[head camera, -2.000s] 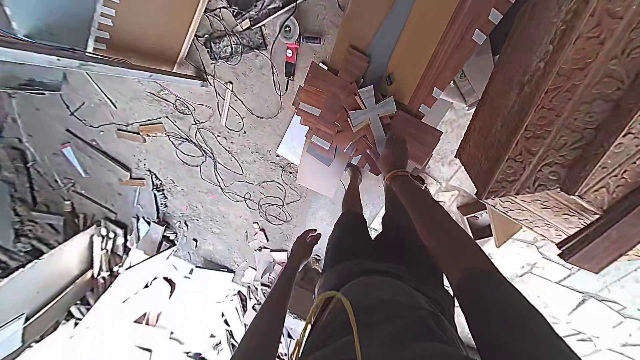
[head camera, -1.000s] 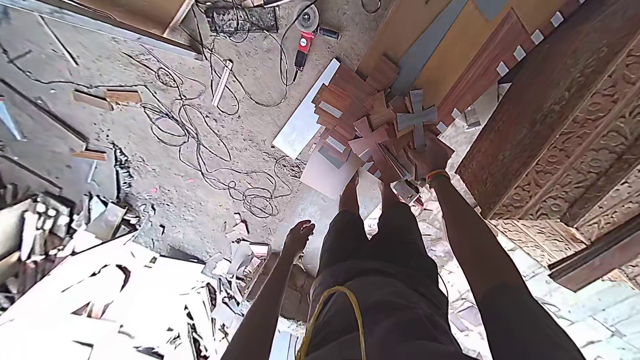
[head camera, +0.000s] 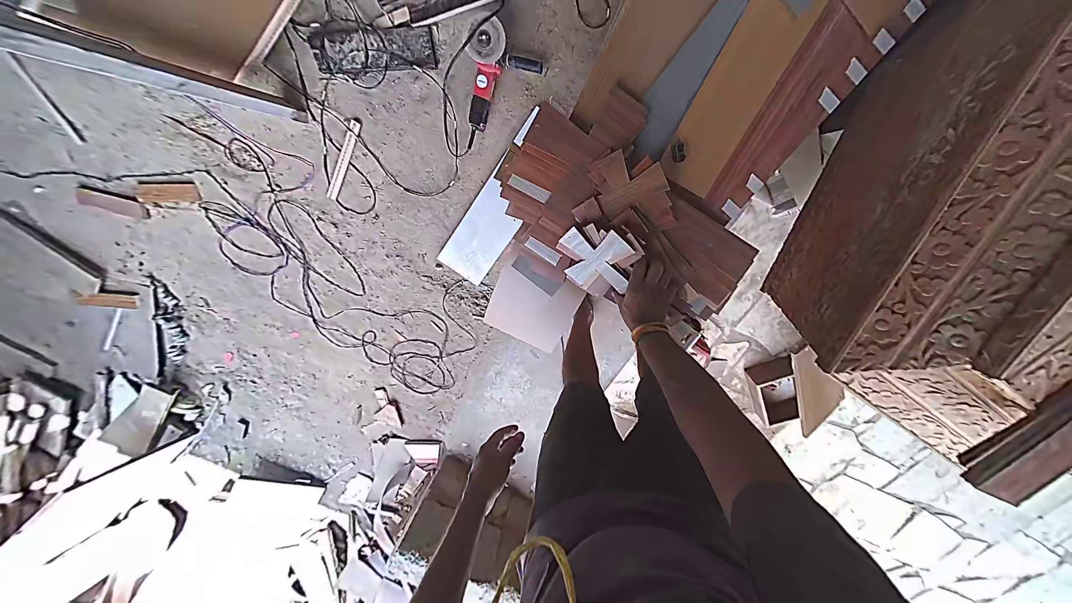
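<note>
My right hand (head camera: 651, 289) has its fingers curled at the edge of a pale cross-shaped piece (head camera: 596, 258), over a spread of brown wood-grain panel pieces (head camera: 553, 180). The fingertips are partly hidden. Another cross-like arrangement of brown pieces (head camera: 638, 194) lies just beyond. Low and to the left, my left hand (head camera: 500, 452) hangs with loosely bent fingers and nothing in it. A pale square sheet (head camera: 528, 314) and a long white panel (head camera: 486, 234) lie under the left side of the pile.
A red angle grinder (head camera: 483, 88) with its disc rests on the dusty floor, near tangled black cables (head camera: 293, 268). Long tan and brown boards (head camera: 729, 92) lie beyond the pile. Carved dark woodwork (head camera: 946, 193) stands at right. Offcuts (head camera: 394, 469) litter the lower left.
The pale cross-shaped piece has moved left with my right hand and turned, now catching bright light. My left hand stays low and empty.
</note>
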